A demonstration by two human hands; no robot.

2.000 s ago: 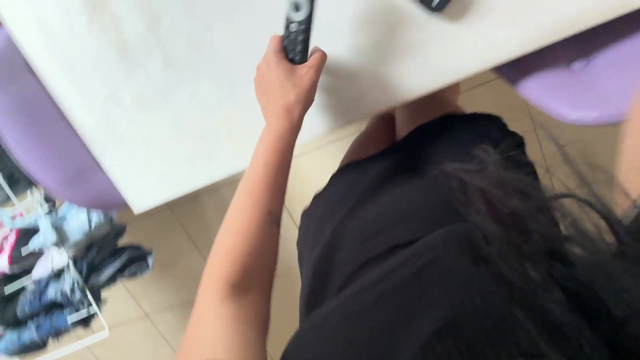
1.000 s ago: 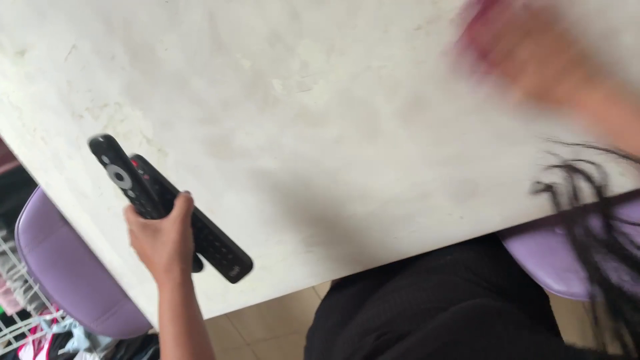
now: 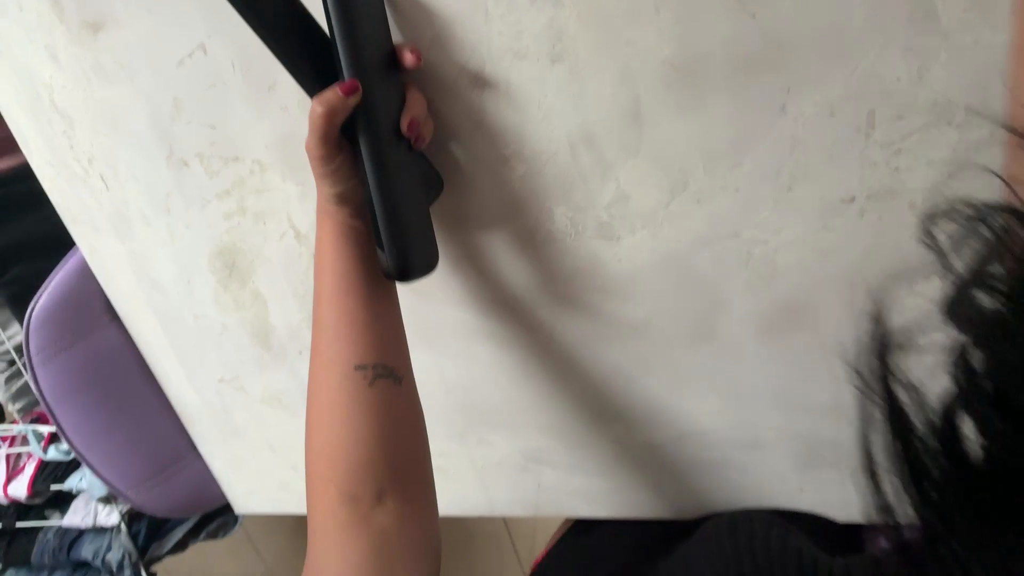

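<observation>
Two black remote controls are gripped together in my left hand, crossed over each other above the marked white tabletop. The nearer remote control shows its plain side and runs down past my wrist. Behind it, the other remote control slants up to the left, and both run out of the frame's top. My thumb presses on the left side and my fingers wrap round from the right. Of my right arm only a sliver shows at the right edge; the hand itself is outside the frame.
A purple chair stands against the table's left edge. Clothes on a white drying rack are at the lower left, over a tiled floor. Dark hair hangs into the view at the right.
The remotes have turned in my left hand, from buttons facing up to a plain side showing. My right hand, blurred with a dark pink thing one second ago, has left the view.
</observation>
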